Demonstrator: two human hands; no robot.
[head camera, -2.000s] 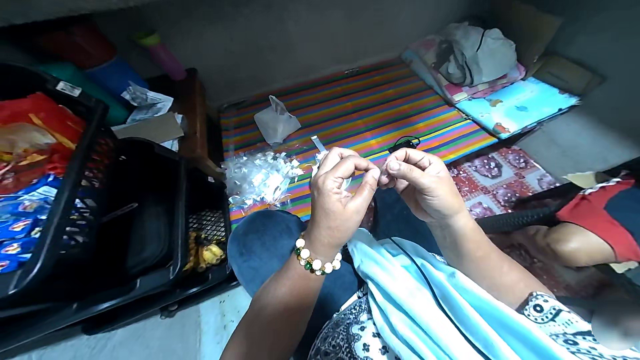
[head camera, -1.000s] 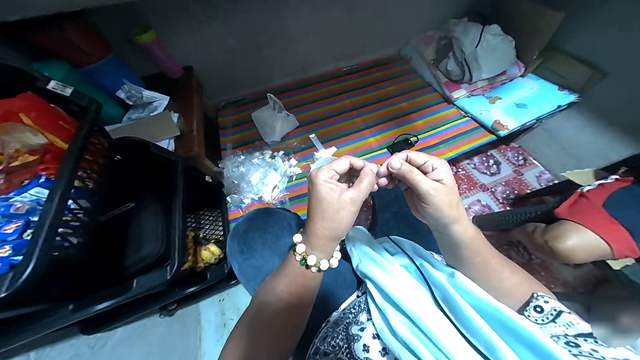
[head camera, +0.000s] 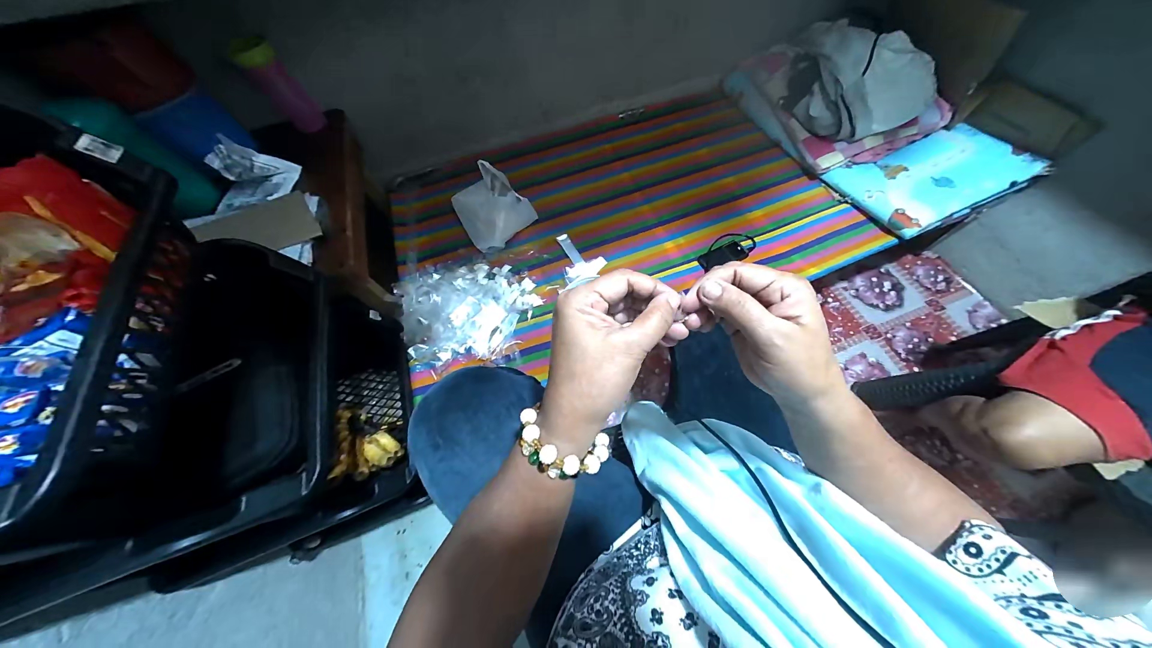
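My left hand, with a beaded bracelet on its wrist, and my right hand meet fingertip to fingertip above my lap. Thumb and forefinger of each are pinched together on something very small, mostly hidden by the fingers; what it is cannot be told. Beyond my left hand, a heap of small clear plastic and white pieces lies on a striped mat. Some white strips lie just past my left fingers. A crumpled whitish plastic bag rests behind the heap, and a black corded item sits behind my right hand.
Black plastic baskets stand at left, one with blue and red packets, another with bananas. A wooden stand is behind them. Folded bedding lies back right. Another person's bent leg is at right.
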